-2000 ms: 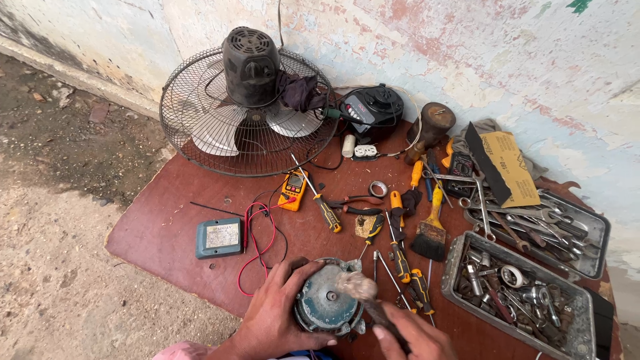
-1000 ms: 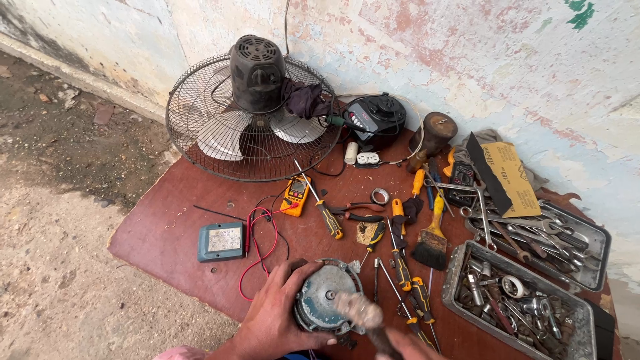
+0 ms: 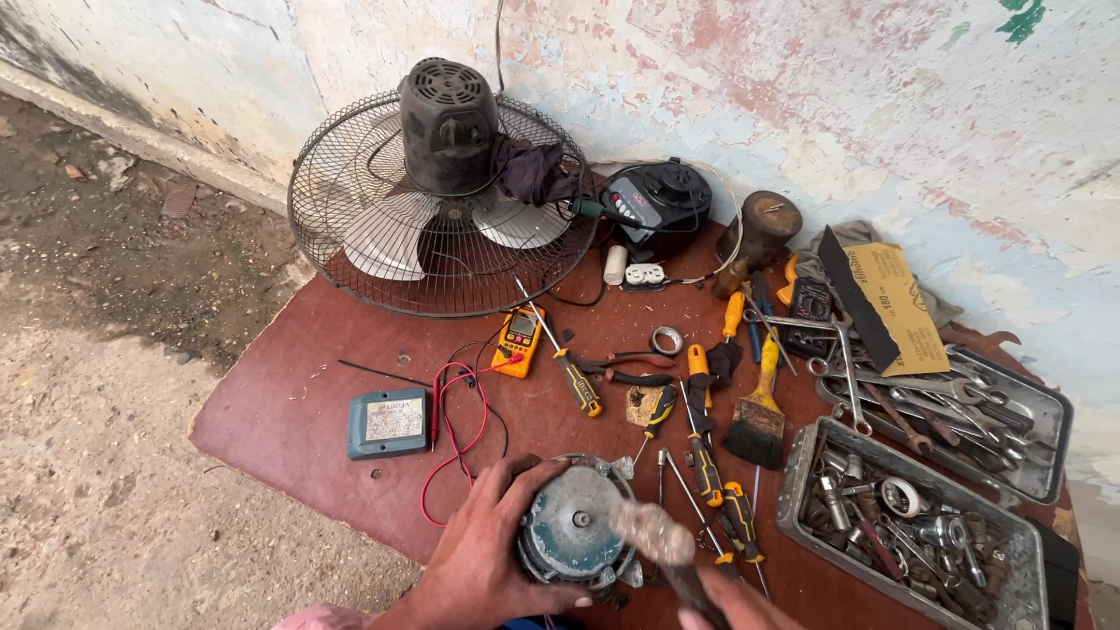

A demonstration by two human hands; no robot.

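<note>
My left hand [image 3: 490,542] grips the left side of a round metal motor housing [image 3: 569,525] with worn blue-green paint and a small shaft at its centre. My right hand [image 3: 744,604], partly cut off by the bottom edge, is closed on the dark handle of a hammer [image 3: 654,534]. The hammer's worn, pale head is over the housing's right edge; whether they touch I cannot tell. Right of the housing lie yellow-and-black screwdrivers [image 3: 704,472]. To its upper left are a blue-green cover [image 3: 389,424] with a label and a yellow multimeter [image 3: 520,341] with red and black leads.
A caged fan [image 3: 437,236] lies at the back of the reddish-brown table [image 3: 297,394], beside a black appliance base [image 3: 661,206]. A paintbrush [image 3: 757,424], a socket tray [image 3: 919,525] and a wrench tray [image 3: 1041,455] are at right. A peeling wall [image 3: 744,87] stands behind.
The hammer in my right hand has shifted between frames near the housing's right side. My left hand keeps its hold on the housing.
</note>
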